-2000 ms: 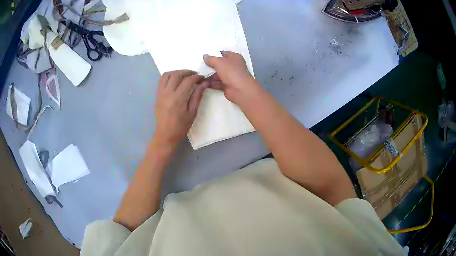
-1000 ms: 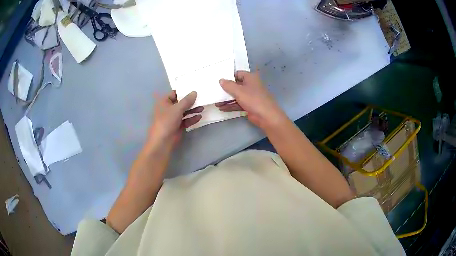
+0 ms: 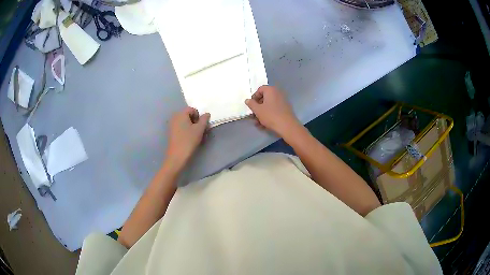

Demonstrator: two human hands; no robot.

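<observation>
A stack of cream-white fabric panels (image 3: 215,48) lies on the table, its near edge towards me. A raised straight edge or fold crosses it, slanting up to the right. My left hand (image 3: 188,134) pinches the near left corner between thumb and fingers. My right hand (image 3: 271,110) pinches the near right corner. The layers show as a thin striped edge between my hands. The undersides of the corners and some fingertips are hidden.
Black-handled shears (image 3: 105,24), a cream tapered piece (image 3: 79,40) and tangled strips lie at the far left. White interfacing pieces (image 3: 67,152) lie at left. The iron (image 3: 365,2) is cut off at the top edge. A yellow-framed cart (image 3: 413,161) with cardboard stands at right.
The near end of the panels now lies flatter, its edge even between my hands. The lower layer that stuck out is no longer seen. My hands moved from on top to the corners.
</observation>
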